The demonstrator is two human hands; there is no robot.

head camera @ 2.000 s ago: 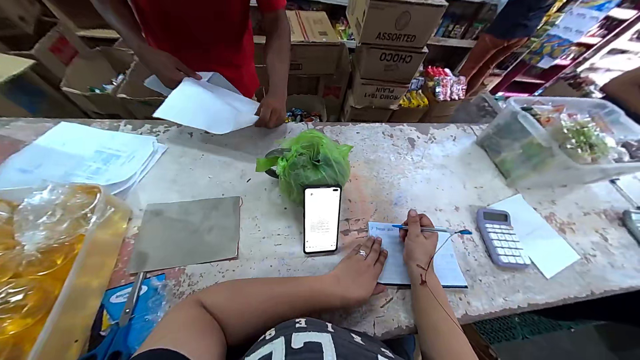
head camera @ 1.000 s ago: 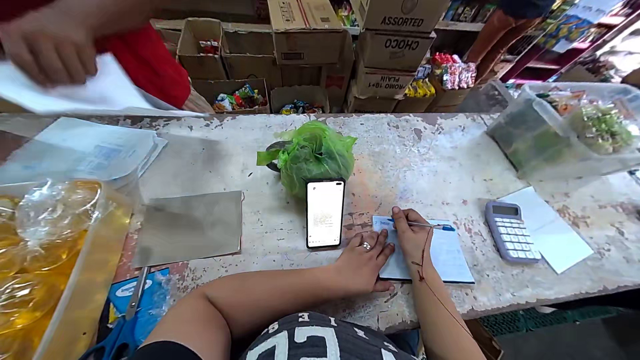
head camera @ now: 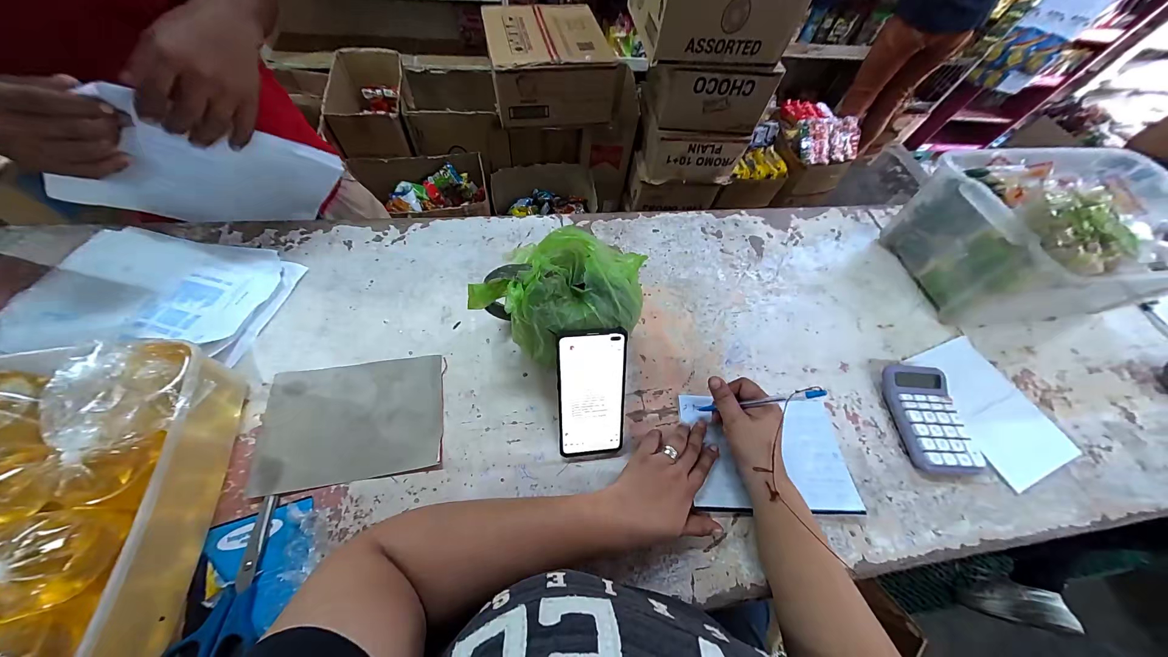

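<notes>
My right hand [head camera: 750,429] holds a blue pen [head camera: 776,399] with its tip on the upper left of a small paper pad [head camera: 808,456]. A thin dark cord runs from the pen's end along my forearm. My left hand [head camera: 664,479], with a ring on one finger, lies flat at the pad's left edge. A lit smartphone [head camera: 591,392] leans upright against a green plastic bag [head camera: 575,287] just beyond my left hand. To the pad's right lies a grey calculator [head camera: 933,418], partly over a white sheet [head camera: 1013,411].
Scissors [head camera: 246,566] and a tub of yellow liquid bags [head camera: 196,456] are at left, near a grey board [head camera: 351,424] and stacked papers [head camera: 210,283]. A clear bin [head camera: 1004,265] stands at right. Across the counter, a person in red holds paper [head camera: 219,173]; cardboard boxes [head camera: 552,82] stand behind.
The person in red has moved left along the counter with the paper. My right hand has stayed at the pad with the pen, and my left hand remains beside it.
</notes>
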